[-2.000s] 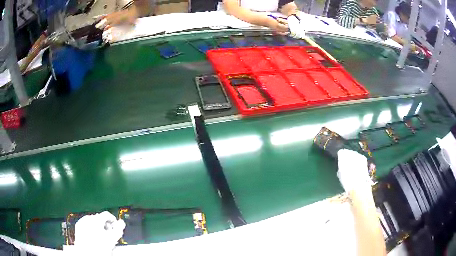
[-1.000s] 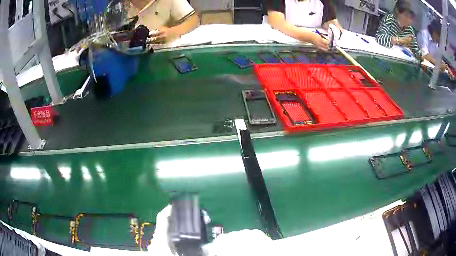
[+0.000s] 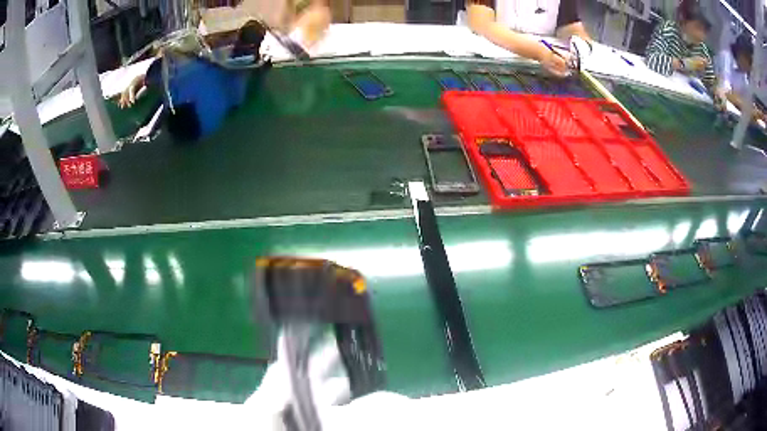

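Observation:
A stack of black phone mid-frames (image 3: pixel 315 290) with gold-orange edges is held up over the near green belt, blurred. My left hand (image 3: pixel 315 370), white-gloved, is closed on its lower part. My right hand (image 3: pixel 391 406) seems to be the white shape just right of the stack's foot; it blends into the white cover, and its fingers and grip cannot be made out. A row of mid-frames (image 3: pixel 118 358) lies on the belt at the lower left, its last one beside my left hand. More mid-frames (image 3: pixel 621 284) lie at the right.
A black divider strip (image 3: pixel 441 286) crosses the near belt. Beyond the rail are a red compartment tray (image 3: pixel 580 160), a grey frame (image 3: pixel 451 164), a blue bin (image 3: pixel 206 93) and a red sign (image 3: pixel 80 171). Slotted trays stand at lower left and right (image 3: pixel 715 362). People work opposite.
The stack has gone from the right to the left of the strip, then tilted with its gold-edged end up. My right hand has moved left from the right-side frames. The view has shifted.

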